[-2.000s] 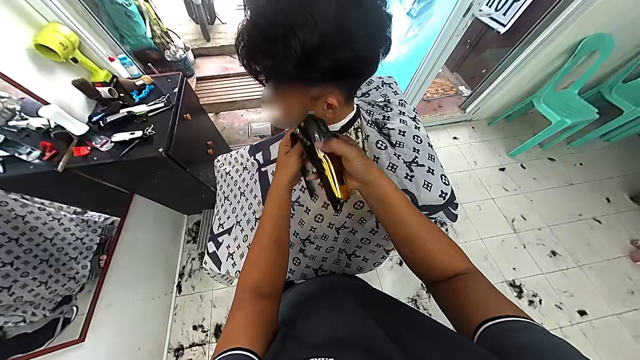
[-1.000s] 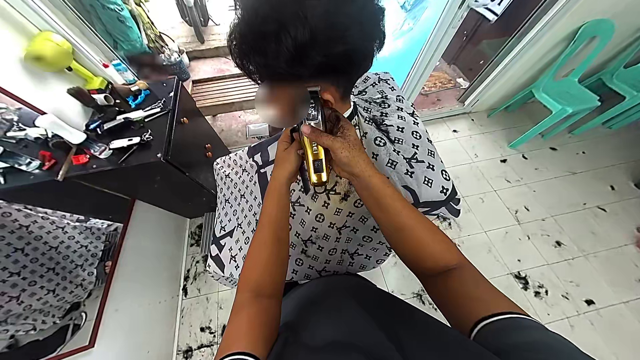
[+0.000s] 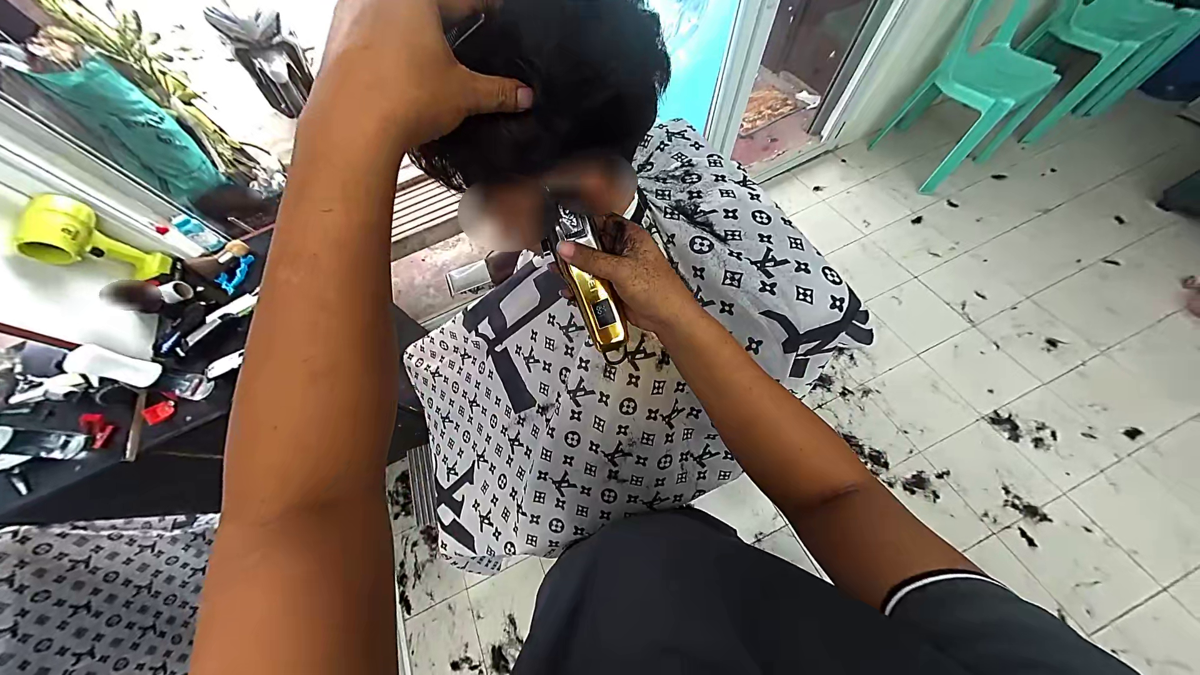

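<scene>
My right hand [image 3: 628,272] grips a gold and silver hair clipper [image 3: 598,305], its blade end against the side of a seated person's head near the blurred ear area. My left hand [image 3: 412,80] rests on top of the person's dark hair [image 3: 562,84], thumb spread. A thin dark edge, possibly a comb, shows by its fingers, which are partly cut off by the frame's top. A white barber cape [image 3: 609,441] with a dark monogram pattern covers the seated person and has loose hair clippings on it.
At left, a black counter [image 3: 187,427] holds a lime-green hair dryer [image 3: 84,239], a white-handled tool [image 3: 112,366] and other tools. Green plastic chairs [image 3: 998,75] stand at upper right. Hair clippings [image 3: 1022,427] lie on the tiled floor [image 3: 947,366]. A glass door is behind the person.
My left hand has moved from beside the clipper up onto the top of the head. The clipper remains in my right hand at the side of the head.
</scene>
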